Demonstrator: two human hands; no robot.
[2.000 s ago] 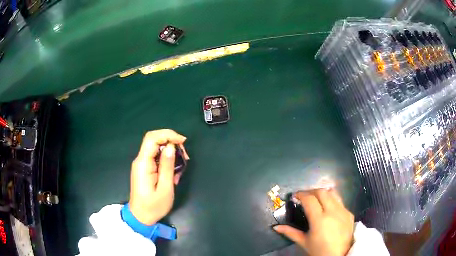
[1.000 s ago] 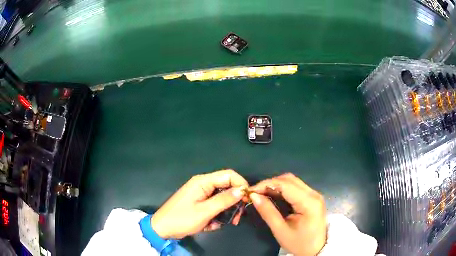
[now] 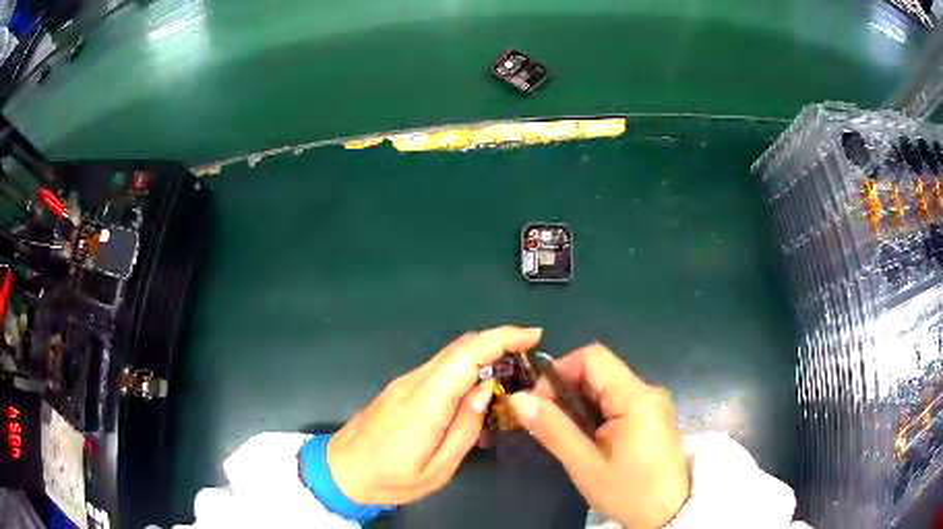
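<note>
My left hand (image 3: 419,418), with a blue band on its wrist, holds a dark watch case (image 3: 507,372) low in the middle of the view. An orange flex cable (image 3: 500,409) shows between the two hands, below the case. My right hand (image 3: 615,439) touches the cable with its thumb, and a slim grey strip, perhaps tweezers, lies along its fingers. The fingers hide much of the case and the screen. Another open watch case (image 3: 547,252) lies on the green bench beyond my hands.
A watch case (image 3: 519,71) lies on the belt, past the yellow tape (image 3: 507,133). A black press fixture (image 3: 155,300) with red digits and a screen stands at left. A tall stack of clear trays (image 3: 848,341) with black and orange parts stands at right.
Since two seconds ago, my hands have come together and the right hand has brought the part with the orange cable to the case. Since one second ago, the case has turned more into view.
</note>
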